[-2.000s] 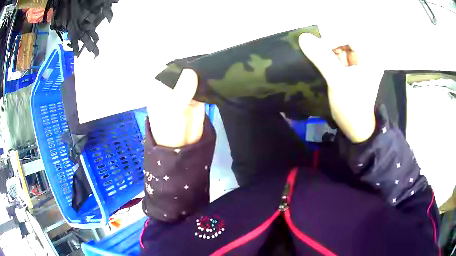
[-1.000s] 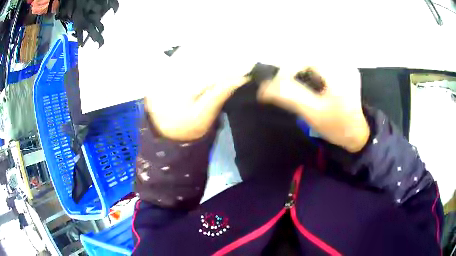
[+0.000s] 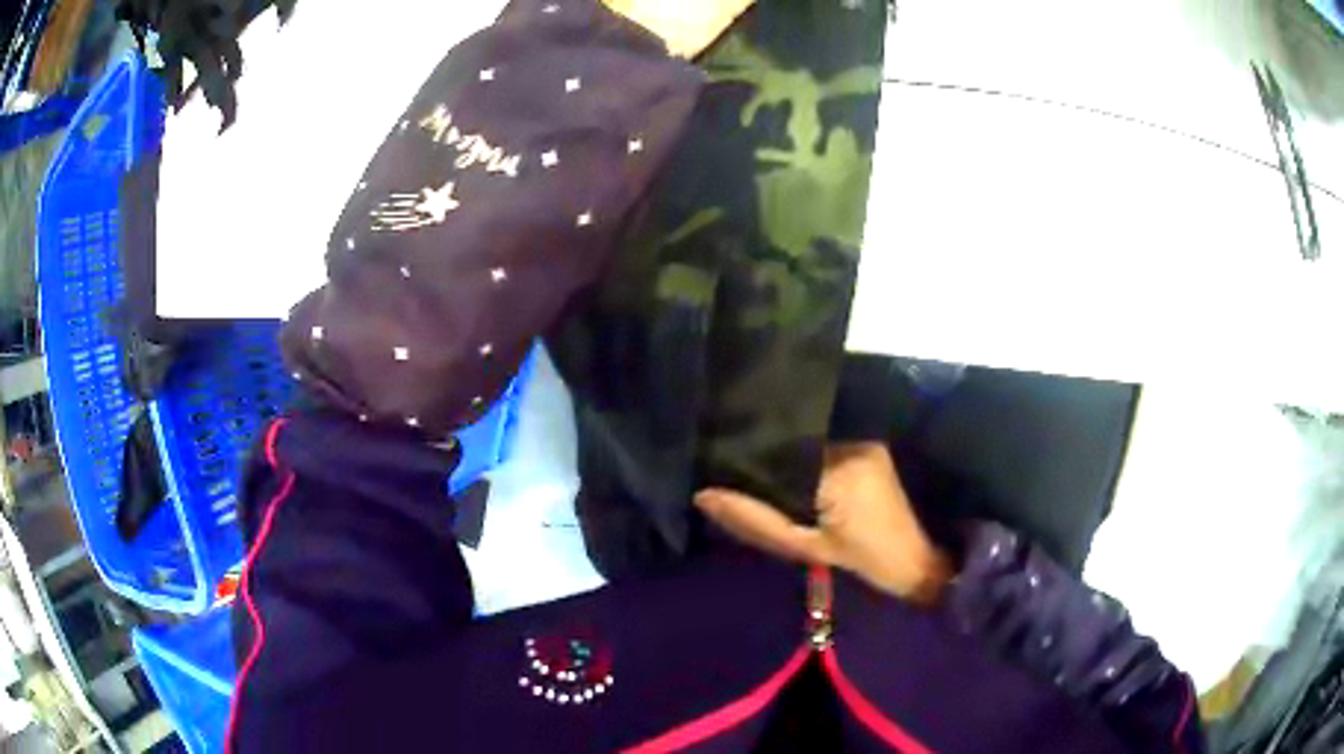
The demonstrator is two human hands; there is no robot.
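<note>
A camouflage fabric piece (image 3: 789,251) hangs lengthwise from the top of the view over the table's front edge towards my lap. My right hand (image 3: 855,523) grips its lower end, with the thumb on top near the jacket zip. My left hand (image 3: 681,21) is at the top edge of the view, by the upper part of the fabric. It is mostly cut off and its fingers are hidden, so its hold cannot be told. A darker layer of fabric lies along the camouflage piece's left side.
The white table (image 3: 1017,221) has a thin dark two-pronged tool (image 3: 1287,162) at upper right. Blue perforated crates (image 3: 111,368) stand at left, with black fabric over their divider. Black strips (image 3: 199,44) hang at upper left. A dark panel (image 3: 1002,442) is below the table edge at right.
The camouflage piece has turned from lying across to running lengthwise. My left hand has moved up and forward to the top edge. My right hand has moved down towards my lap.
</note>
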